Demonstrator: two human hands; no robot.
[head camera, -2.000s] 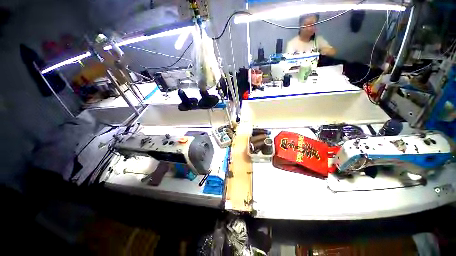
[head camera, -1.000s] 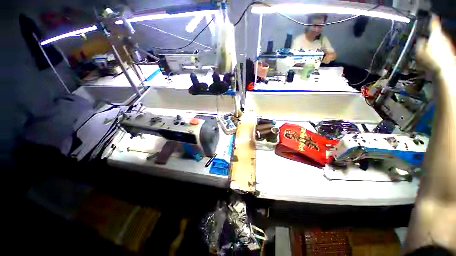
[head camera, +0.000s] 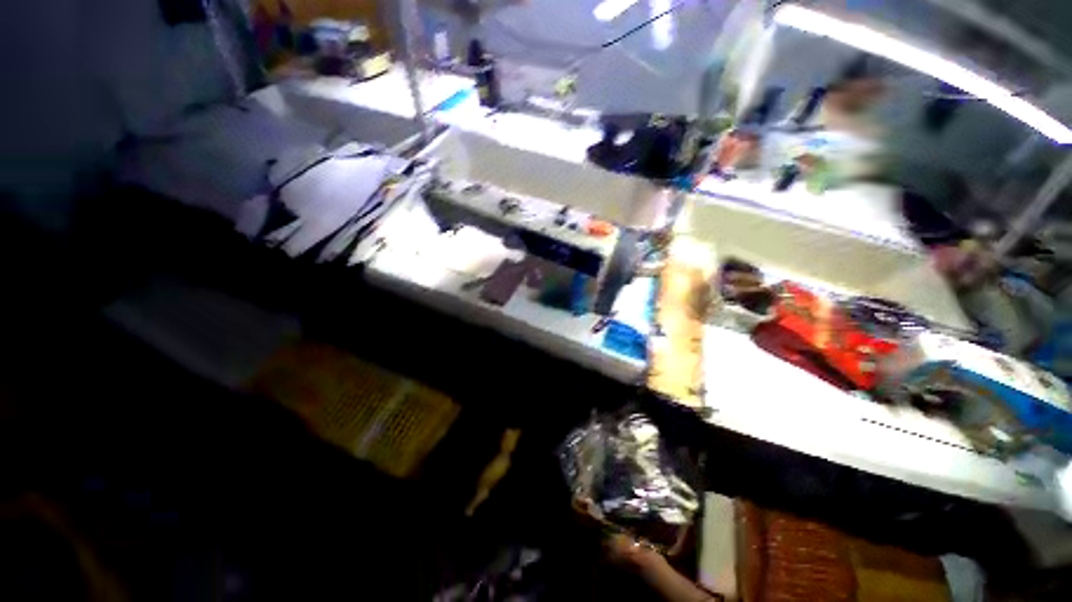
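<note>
A small, blurred hand and forearm, apparently my right hand (head camera: 641, 555), shows at the bottom edge, right of centre. It is at the lower rim of a scrap box with crumpled clear plastic (head camera: 635, 470) on the floor. Whether its fingers hold anything cannot be told. My left hand is not in view. Beyond the box, a red bag with lettering (head camera: 829, 335) lies on the white table, left of a white and blue sewing machine (head camera: 999, 382). Another sewing machine (head camera: 529, 218) stands on the left table, with a dark fabric piece (head camera: 509, 280) near it.
A wooden strip (head camera: 678, 335) lies between the two tables. Pale cut pieces (head camera: 323, 200) are heaped at the left. A yellow woven-look bench (head camera: 359, 406) stands at the lower left, and a red-brown surface (head camera: 794, 553) at the bottom. A blurred person (head camera: 856, 106) is behind the far table.
The view has swung left and down and tilted, with blur. The raised arm at the right edge is gone from there, and a hand now shows low by the scrap box.
</note>
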